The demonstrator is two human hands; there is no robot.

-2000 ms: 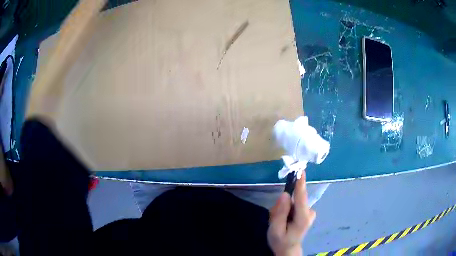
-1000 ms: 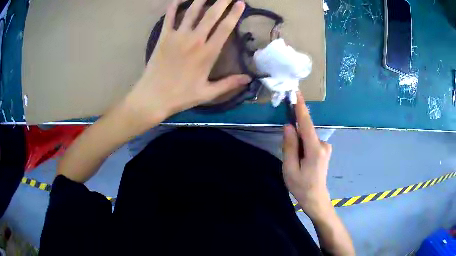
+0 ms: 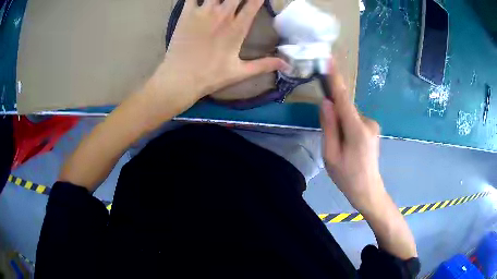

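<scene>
A black headphone headband (image 3: 248, 102) lies on the cardboard, partly under my left hand (image 3: 215, 49). My left hand is spread over it and pins it down, with the thumb at the joint near the yoke. My right hand (image 3: 351, 128) grips the black handle of a hammer whose head is wrapped in white cloth (image 3: 306, 24). The blurred hammer head is over the yoke and hides most of it. The left fingertips are cut off by the top edge.
The tan cardboard mat (image 3: 92, 54) lies on the scuffed green bench (image 3: 387, 103). A smartphone (image 3: 433, 43) lies to the right, with a thin black stick (image 3: 486, 103) near it. A red bag-like thing (image 3: 41, 133) is below the bench edge at left.
Since the earliest frame, my left hand has come over the cardboard with the headband under it. Since one second ago, the view has shifted a little and the wrapped hammer head has become blurred.
</scene>
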